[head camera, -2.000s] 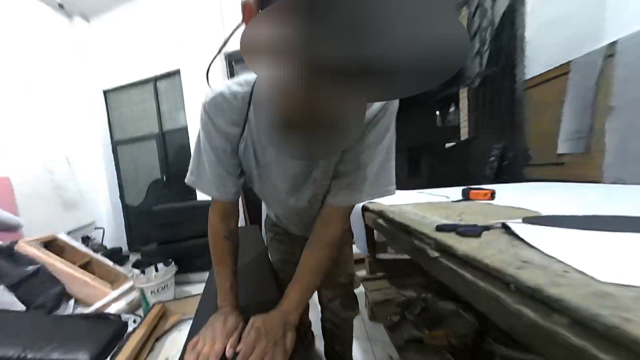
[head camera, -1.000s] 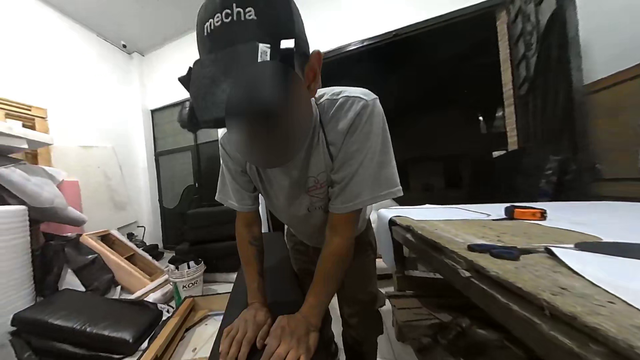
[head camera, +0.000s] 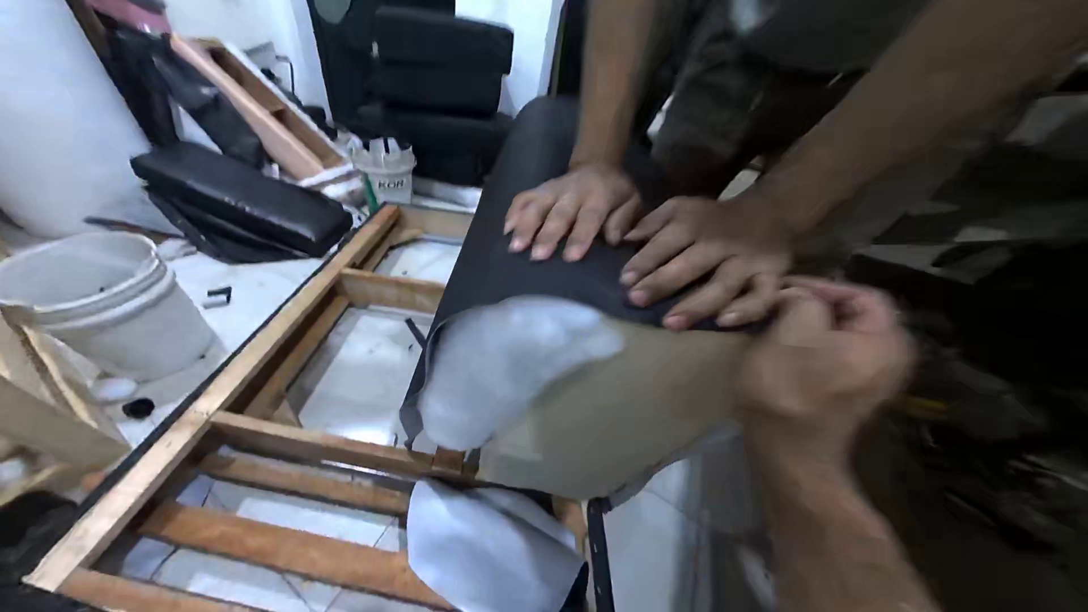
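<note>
Dark upholstery fabric (head camera: 544, 272) lies over a long padded armrest or cushion part, with a white fabric backing (head camera: 501, 365) folded out at its near end. The bare tan end panel (head camera: 612, 416) shows below. My right hand (head camera: 824, 357), blurred, pinches the fabric edge at the upper right corner of that end. Another person's hands (head camera: 705, 255) press flat on top, one close beside my fingers. My left hand is out of view. A loose white fabric flap (head camera: 493, 544) hangs under the end panel.
A wooden slatted frame (head camera: 314, 442) spans the lower left. Beyond it are a white bucket (head camera: 110, 297), a black cushion (head camera: 246, 195) and a smaller labelled pail (head camera: 391, 178). A dark padded seat (head camera: 442, 68) stands at the back.
The view has swung down from the other person and the worktable to the padded part. My right hand has come into view at the fabric edge.
</note>
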